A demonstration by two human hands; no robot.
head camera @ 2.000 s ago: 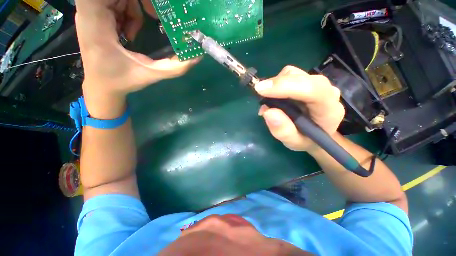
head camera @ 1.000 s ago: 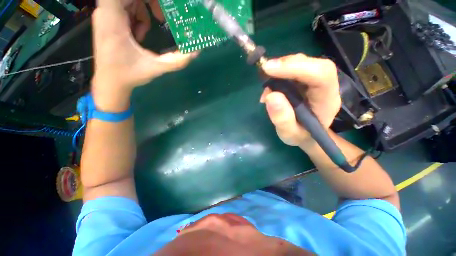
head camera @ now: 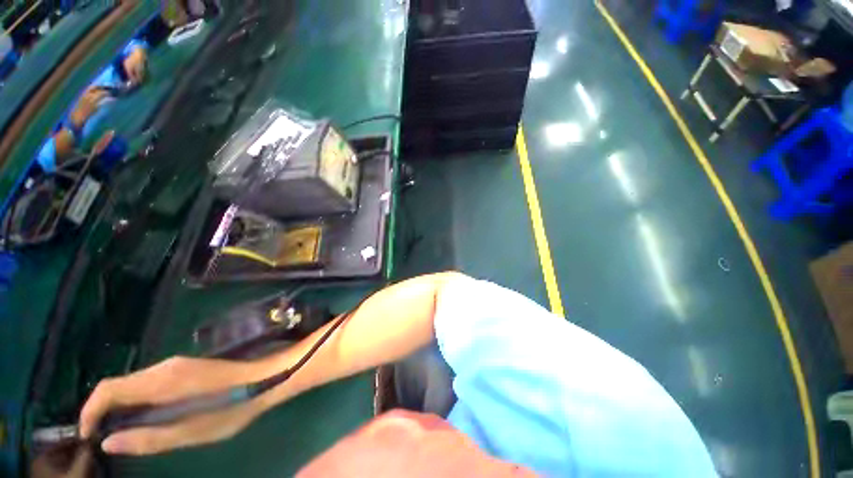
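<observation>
My right hand [head camera: 154,381] is at the lower left of the view, closed around the dark handle of the soldering iron [head camera: 201,405]. The iron's metal barrel [head camera: 58,433] points to the left edge. Its black cord runs back along my forearm. A dark, blurred patch of skin [head camera: 67,461] in the bottom left corner looks like part of my left hand; its fingers and anything in them cannot be made out. The green circuit board is not visible.
Beyond my forearm lie a black fan-like unit [head camera: 248,325] and a black tray [head camera: 379,224] with a plastic-wrapped soldering station [head camera: 304,173] and yellowish sponge [head camera: 303,246]. A black cabinet [head camera: 468,79], blue stools [head camera: 809,163] and a carton [head camera: 753,45] stand beyond. Other people's hands [head camera: 136,65] show upper left.
The view has swung to the right. The board has left the picture, and my right hand with the iron now shows at the lower left. The station, cabinet and aisle have come into view.
</observation>
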